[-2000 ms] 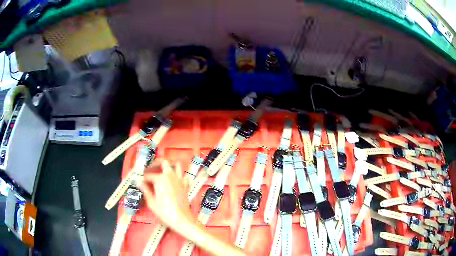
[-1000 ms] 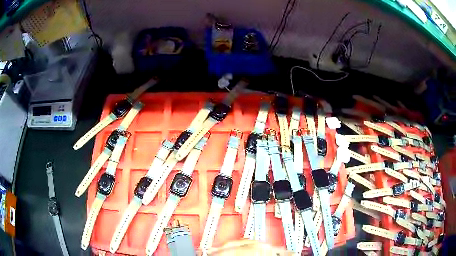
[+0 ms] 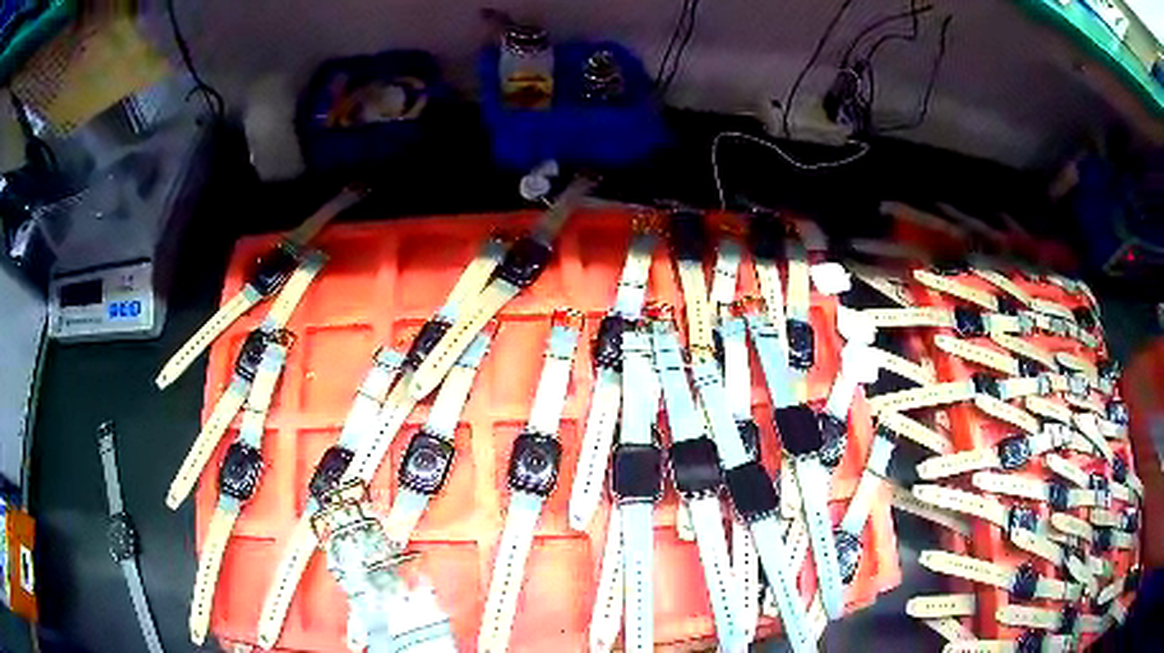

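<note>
Strap watches lie in a spread over a red tray [image 3: 319,408]. On its left and middle they show round-centred case backs, such as one watch [image 3: 534,463]. Right of the middle, several show dark glossy faces, such as another watch [image 3: 638,472]. A bundle of light blue-grey straps [image 3: 383,587] with metal buckles rises from the bottom edge over the tray's lower left. It is blurred and its lower end is cut off. What holds it is not visible. Neither my left hand nor my right hand can be made out.
More watches crowd a second red tray [image 3: 973,440] at right. A single grey-strap watch [image 3: 121,536] lies on the dark bench at left. A digital scale [image 3: 105,301] stands behind it. Blue bins [image 3: 568,128] stand at the back wall. An orange-white carton [image 3: 22,561] is at the left edge.
The view has shifted, so the trays sit further left and higher. The hand seen over the left watches, then at the bottom edge, is gone. The strap bundle reaches further up and left over the tray.
</note>
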